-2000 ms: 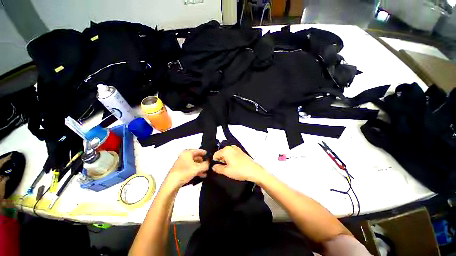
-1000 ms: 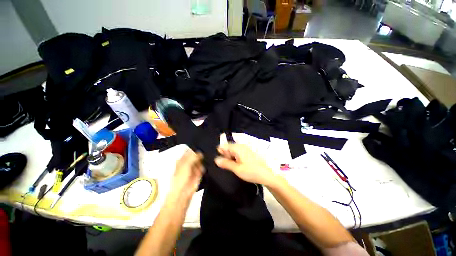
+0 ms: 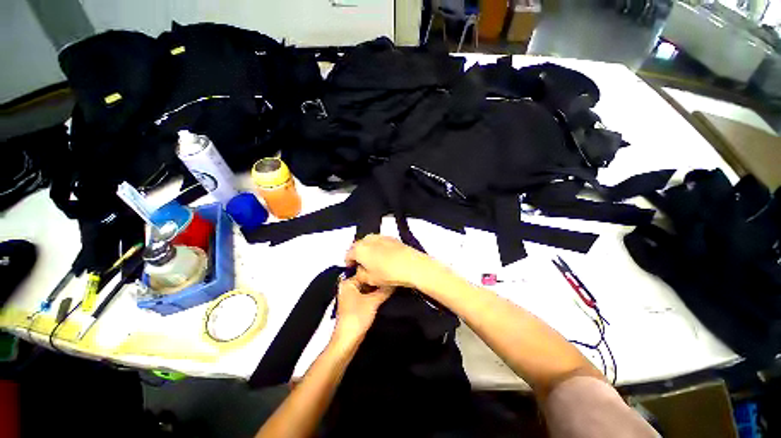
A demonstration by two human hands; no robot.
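Observation:
A black fabric piece [image 3: 402, 351] hangs over the table's front edge in front of me. A wide black strap [image 3: 295, 329] runs from my hands down to the lower left, across the table edge. My left hand [image 3: 360, 299] pinches the black piece where the strap meets it. My right hand [image 3: 381, 261] lies just above it, touching it, with its fingers closed on the same spot. A small whitish bit shows beside the fingertips. The exact part between the fingers is hidden.
Black bag bodies [image 3: 462, 137] with spread straps lie behind. On the left are a blue tray [image 3: 224, 257], tape roll [image 3: 235, 318], spray can [image 3: 205, 167], blue cup [image 3: 247, 210] and orange jar [image 3: 277, 188]. Right are red snips [image 3: 575, 282], a pink item [image 3: 489, 279] and a cardboard box [image 3: 689, 411].
The wide strap swung up near the orange jar and now lies down to the lower left. My hands have come together, the right now above the left.

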